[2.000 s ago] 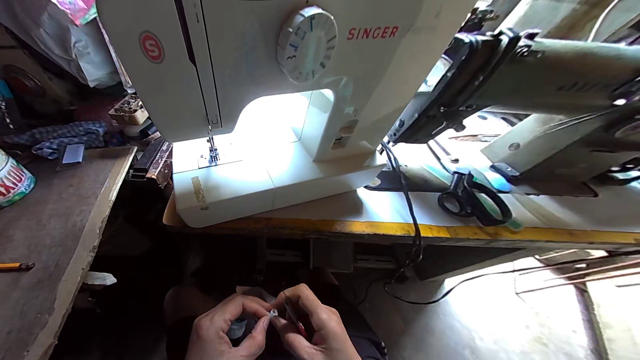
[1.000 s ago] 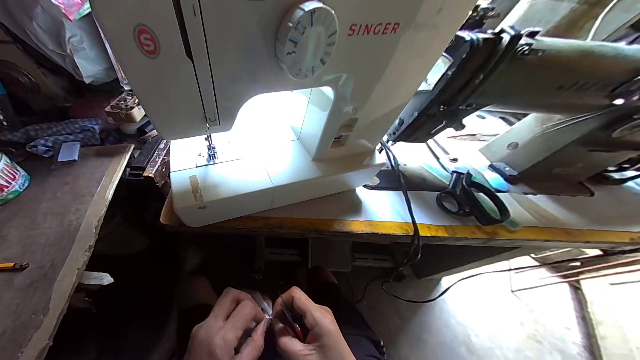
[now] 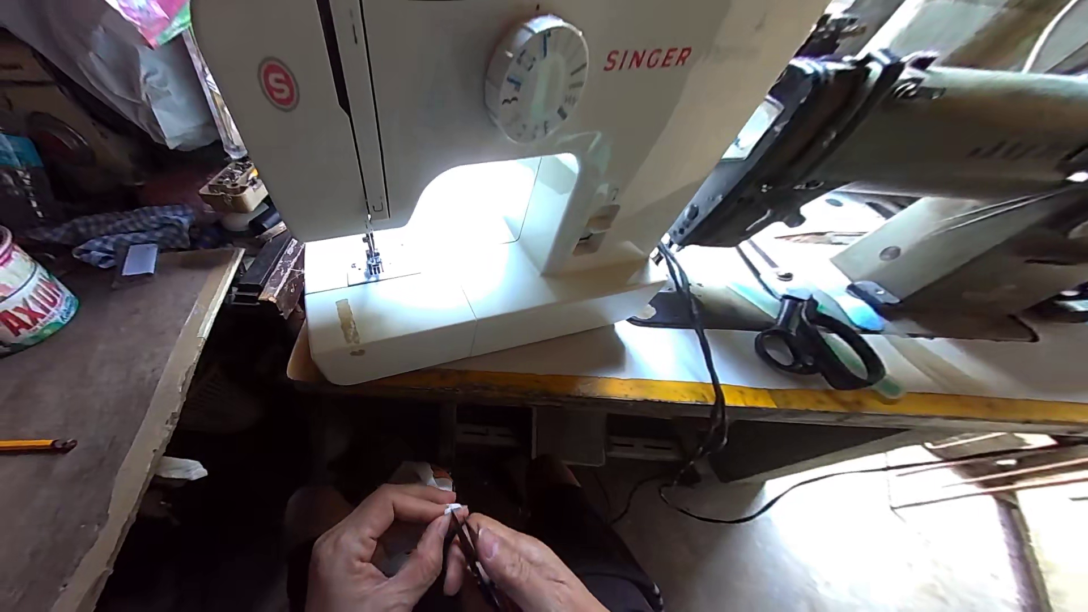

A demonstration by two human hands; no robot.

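Observation:
Low in the head view, my left hand [image 3: 387, 544] pinches a small white piece [image 3: 455, 509], perhaps fabric or thread, between thumb and fingers. My right hand [image 3: 518, 561] grips a slim dark metal tool [image 3: 476, 557], tweezers or small snips, its tip at the white piece. More pale material shows behind and under my left fingers. Both hands are close together over my lap, below the table edge. Above them stands a white Singer sewing machine [image 3: 442, 297] with its lamp lit; its presser foot [image 3: 372, 263] is at the left.
Black-handled scissors [image 3: 820, 344] lie right of the machine, beside black cables [image 3: 701, 340]. Another, larger sewing machine [image 3: 952, 127] stands at the right. On the brown side table [image 3: 110, 374] are a printed can [image 3: 30, 297], a pencil [image 3: 34, 445] and checked cloth [image 3: 136, 229].
My right hand has shifted slightly, and the dark tool now shows plainly with its tip at the white piece. Both hands stay close together.

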